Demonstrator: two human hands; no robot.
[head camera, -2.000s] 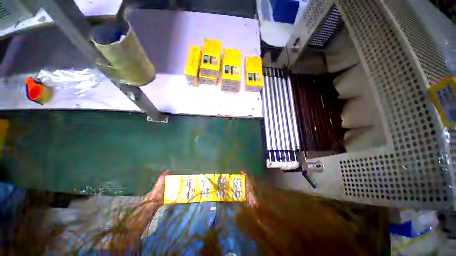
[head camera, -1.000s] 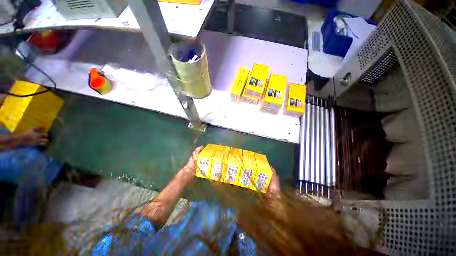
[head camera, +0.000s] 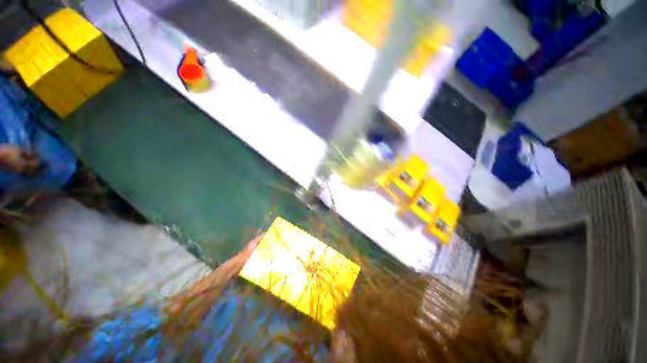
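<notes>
A block of several yellow product boxes (head camera: 301, 271), side by side, is held over the near edge of the green mat (head camera: 177, 159). My left hand (head camera: 245, 257) grips its left end; the fingers are partly hidden. My right hand (head camera: 343, 346) is at the block's lower right end, blurred and largely covered by brown hair-like strands. A plain yellow face of the block is turned up. Several more yellow boxes (head camera: 418, 197) stand on the white bench strip beyond, near the rollers.
An orange-red dispenser (head camera: 191, 71) and a blurred post with a tape roll (head camera: 358, 162) are on the bench. Rollers (head camera: 450, 283) and the pale machine (head camera: 616, 262) are right. Another person's hand (head camera: 20, 159) is left, near a large yellow block (head camera: 67, 60). Blue bins (head camera: 496, 67) stand behind.
The view has tilted and swung left. The held block has turned from its printed ends to a plain face. The large yellow block at left has come further into view.
</notes>
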